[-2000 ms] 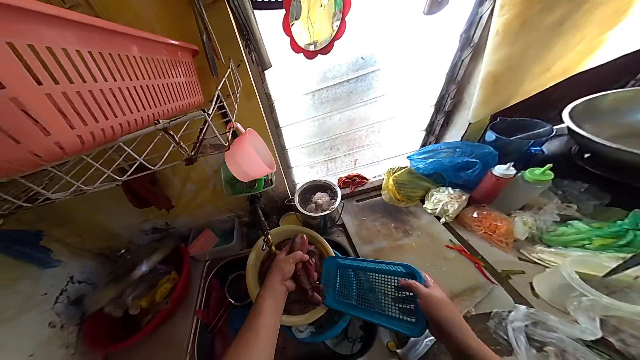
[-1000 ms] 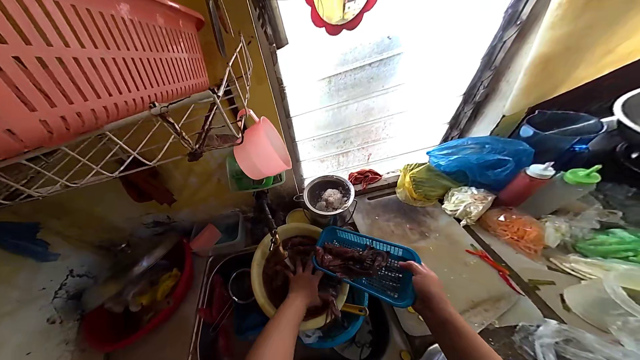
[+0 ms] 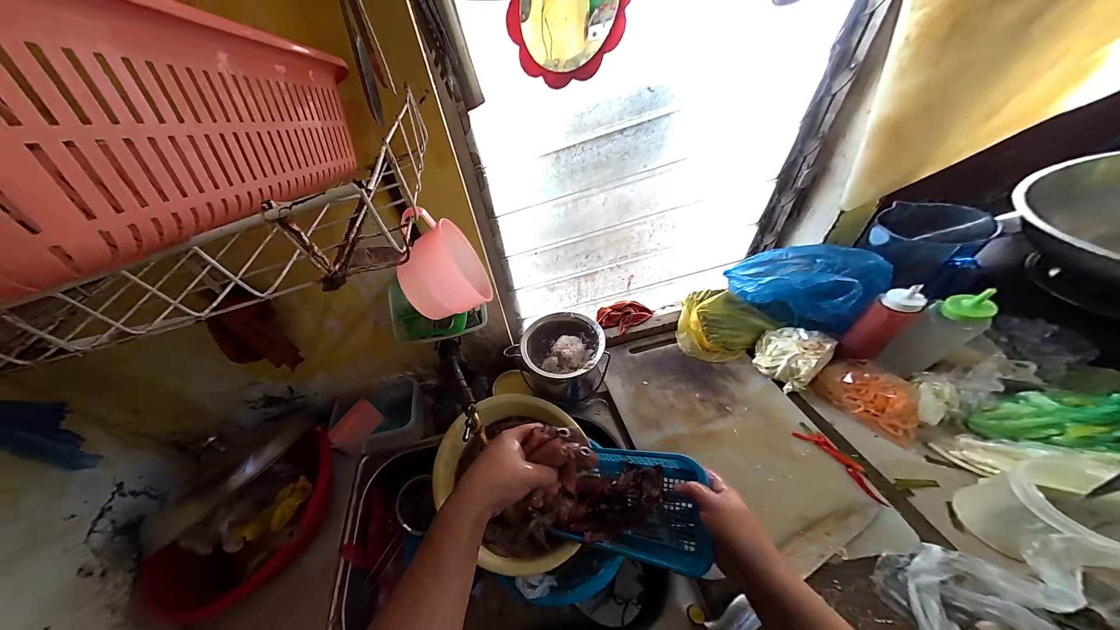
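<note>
My left hand [image 3: 507, 472] grips a clump of dark reddish squid-like pieces [image 3: 560, 448] over a yellow basin [image 3: 448, 455]. More of the dark pieces lie in the basin below it. My right hand [image 3: 713, 503] holds the right end of a blue plastic perforated basket [image 3: 687, 538], which overlaps the basin's right edge. Dark pieces rest in the basket's left and middle part. The fingertips under the basket are hidden.
A steel pot [image 3: 564, 385] stands behind the basin. A faucet [image 3: 472, 420] reaches over it. A pink dipper [image 3: 442, 271] hangs from the wire rack [image 3: 201, 271]. Right lie a cutting board [image 3: 700, 411], red chilies [image 3: 840, 464] and bagged vegetables [image 3: 866, 398]. A red basin [image 3: 324, 499] stands left.
The blue basket was bare two seconds ago and now holds dark pieces. My left hand, down in the basin one second ago, has risen with a clump in its grip.
</note>
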